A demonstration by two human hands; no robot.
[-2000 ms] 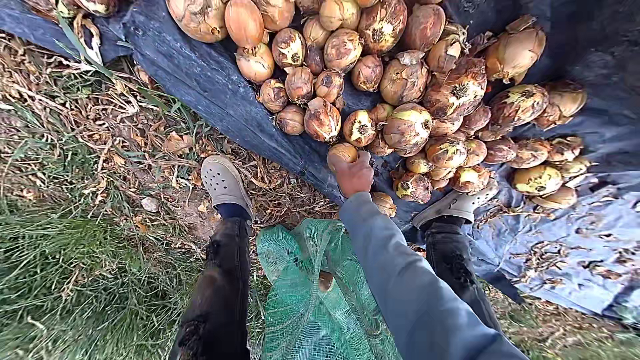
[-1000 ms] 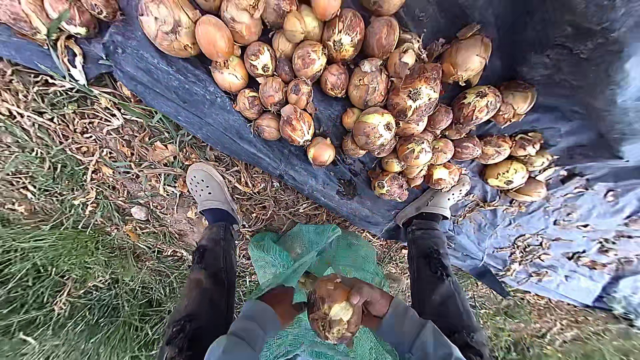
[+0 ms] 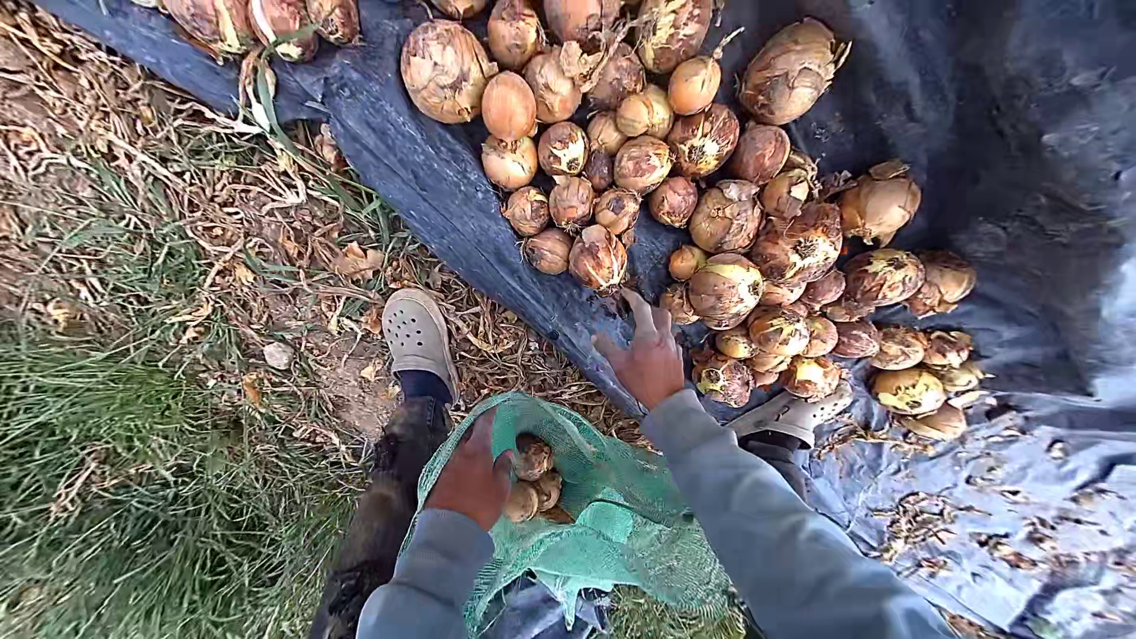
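A green mesh bag [image 3: 612, 497] hangs between the legs with its mouth spread, and several onions [image 3: 532, 484] lie inside it. My left hand [image 3: 475, 470] is at the bag's left rim, partly inside the mouth; whether its fingers grip the mesh is hard to tell. My right hand [image 3: 648, 351] is over the edge of the dark plastic sheet [image 3: 479, 222], fingers spread and holding nothing. Its fingertips are close below a reddish-brown onion [image 3: 598, 259] at the lower end of the onion pile [image 3: 710, 213], with further onions just to its right.
A clog [image 3: 419, 342] stands on dry stalks at the left, and another clog [image 3: 794, 413] is on the sheet's edge beside the lower onions. Grass [image 3: 160, 479] covers the lower left. More onions [image 3: 275, 22] lie at the top left. Dry skins litter the sheet at lower right.
A second ago both hands held a large onion above the bag; now it is out of them. My right hand has moved up to the sheet, and my left is at the bag's mouth.
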